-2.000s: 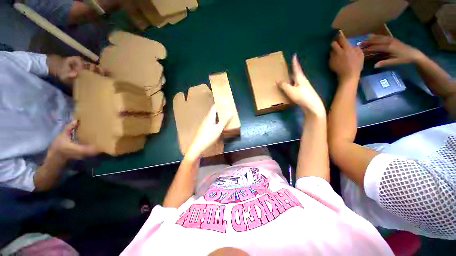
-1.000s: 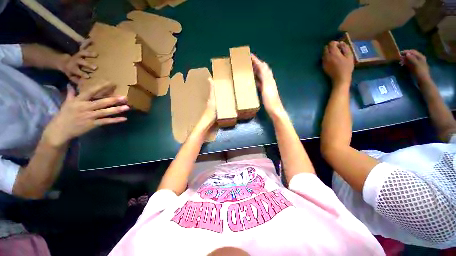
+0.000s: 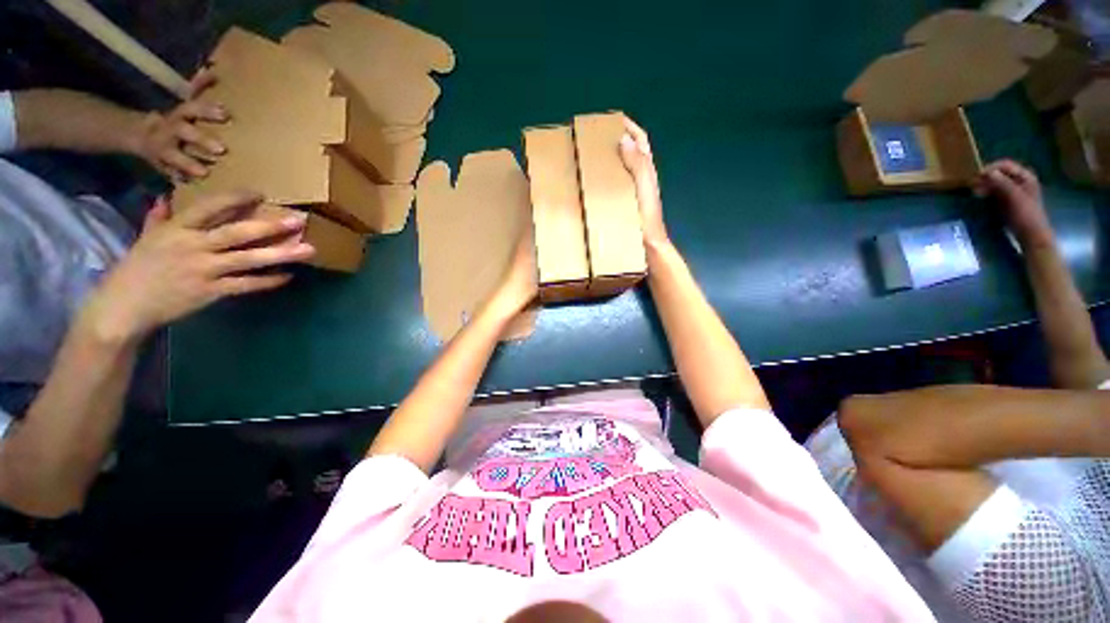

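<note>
Two closed brown boxes stand on their long sides, pressed together side by side on the green tabletop: a left box (image 3: 559, 207) and a right box (image 3: 610, 201). My left hand (image 3: 523, 270) is against the left side of the pair, its fingers mostly hidden behind the box. My right hand (image 3: 644, 183) holds the right side, fingertips near the far corner. A flat cardboard lid with rounded lobes (image 3: 472, 231) lies on the table left of the boxes, partly under my left forearm.
At left, a neighbour's hands (image 3: 201, 262) rest on stacked boxes (image 3: 270, 128). At right are an open box (image 3: 907, 152) with a small blue card inside, a blue-grey packet (image 3: 928, 256) and another person's hand (image 3: 1016, 195). The table's pale edge (image 3: 487, 394) runs before me.
The two boxes, apart two seconds ago, came together and now sit flush, both hands around them. The right neighbour's near hand has left the open box.
</note>
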